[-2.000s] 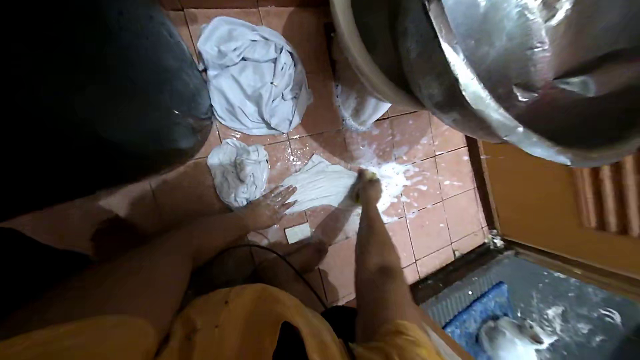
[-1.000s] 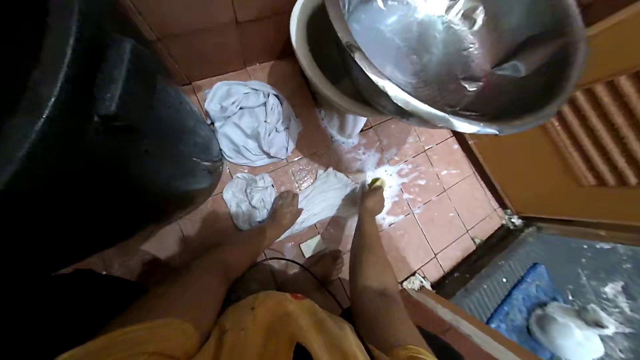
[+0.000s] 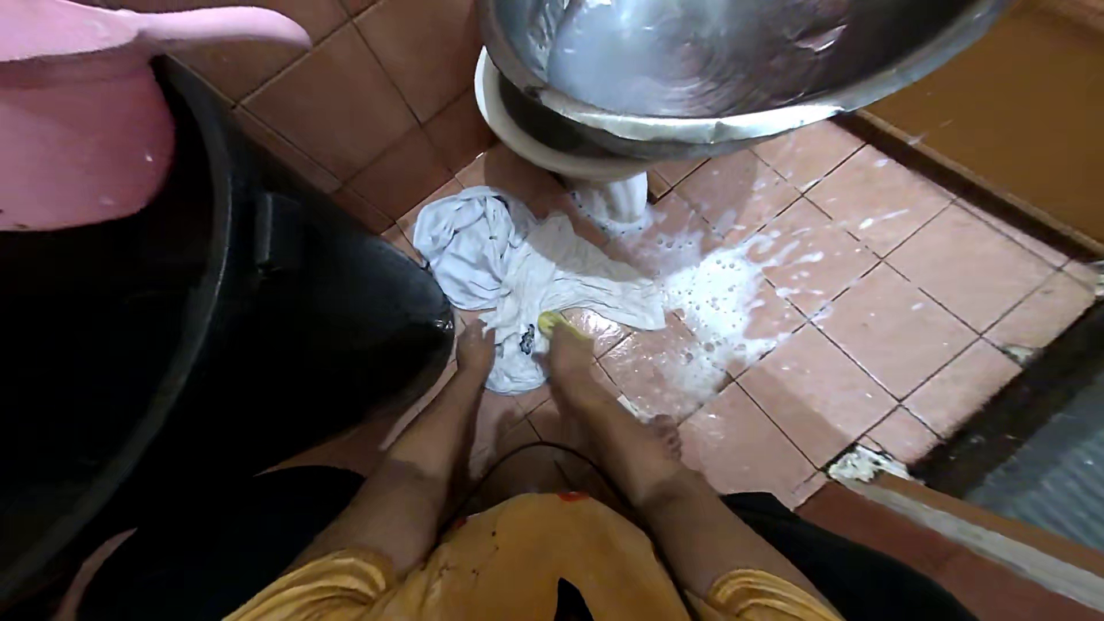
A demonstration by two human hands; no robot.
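A wet white garment (image 3: pixel 595 285) lies spread on the tiled floor, its near end bunched under my hands. My left hand (image 3: pixel 476 347) is at the left edge of that near end, its fingers against the cloth. In my right hand (image 3: pixel 569 345) is a yellow bar or sponge (image 3: pixel 552 323), pressed near the cloth beside a dark printed patch (image 3: pixel 527 339). A crumpled pale garment (image 3: pixel 466 246) touches the spread one at the upper left. White suds (image 3: pixel 720 297) cover the tiles to the right.
A large black tub (image 3: pixel 345 319) stands at the left with a pink plastic dipper (image 3: pixel 78 112) over it. A metal basin (image 3: pixel 733 121) rests above a pale tub (image 3: pixel 552 159) at the top, beside another white cloth (image 3: pixel 617 203). A raised sill (image 3: pixel 966 526) is at lower right.
My right hand, with the yellow thing, has moved left from the suds to the bunched end of the cloth. The spread garment now touches the crumpled one. The view has shifted, showing the pink dipper.
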